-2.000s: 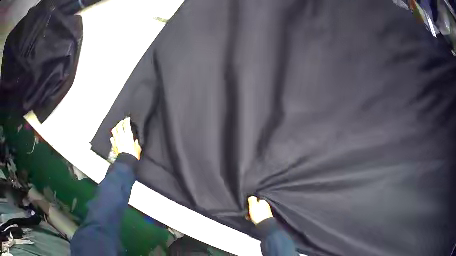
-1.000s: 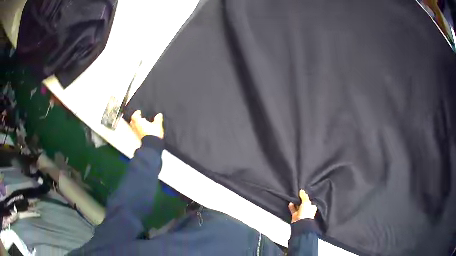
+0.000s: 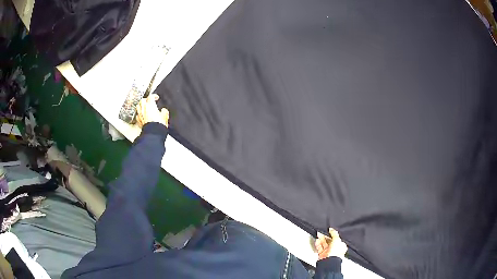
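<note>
The black fabric (image 3: 349, 120) lies spread over the white table, with soft folds at its left part and short creases near my right hand. My left hand (image 3: 152, 111) is at the fabric's left corner, fingers bent; whether it pinches the cloth is hard to tell. A pale, speckled metallic bar (image 3: 131, 103) lies on the table just left of that hand, touching or very near the fingers. My right hand (image 3: 330, 244) grips the fabric's near edge at the lower right.
A dark fabric bundle (image 3: 90, 30) lies on the white table (image 3: 212, 182) at upper left. Below the table edge are the green floor (image 3: 60, 117) with scraps, a pale roll (image 3: 84, 188) and grey-green cloth (image 3: 65, 231). Coloured items show at the upper right rim.
The fabric's large folds have flattened and its near edge is straighter. My left hand has moved from lying flat on the cloth to its corner. The metallic bar has come into clear view.
</note>
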